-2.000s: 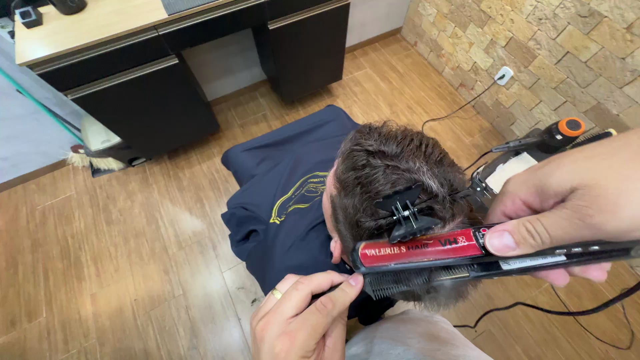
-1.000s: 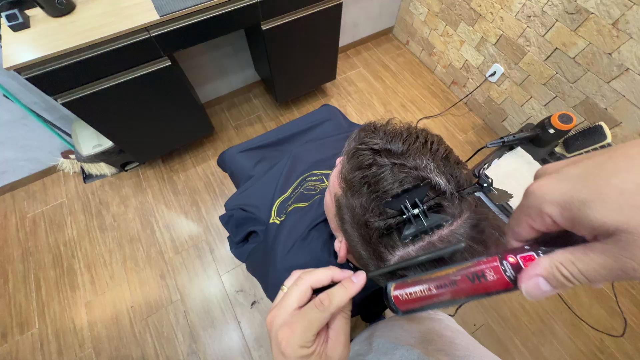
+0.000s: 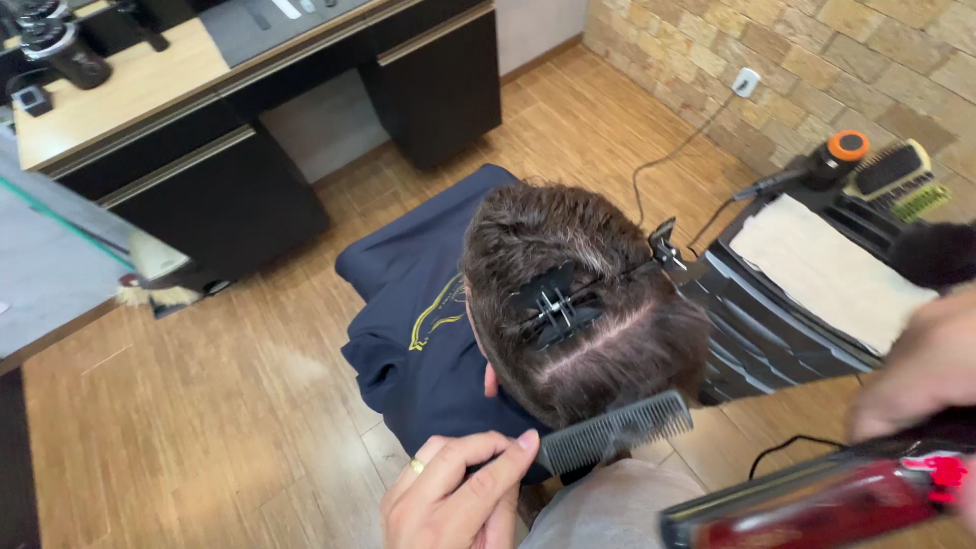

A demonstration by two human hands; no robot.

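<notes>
My left hand, a ring on one finger, holds a dark comb by its end, its teeth at the lower back of a seated person's head. My right hand, blurred at the right edge, grips a red and black hair straightener away from the hair. A black claw clip holds the top hair in front of a parting line, and another clip sits at the head's right side. A navy cape with a yellow print covers the person.
On the right, a black trolley carries a pale towel, a hair dryer with an orange ring, and a paddle brush. A cord hangs from the wall outlet. A counter with drawers stands ahead; a broom leans left.
The straightener has moved from beside the comb, low behind the head, to the lower right with my right hand. My left hand still holds the comb at the hair.
</notes>
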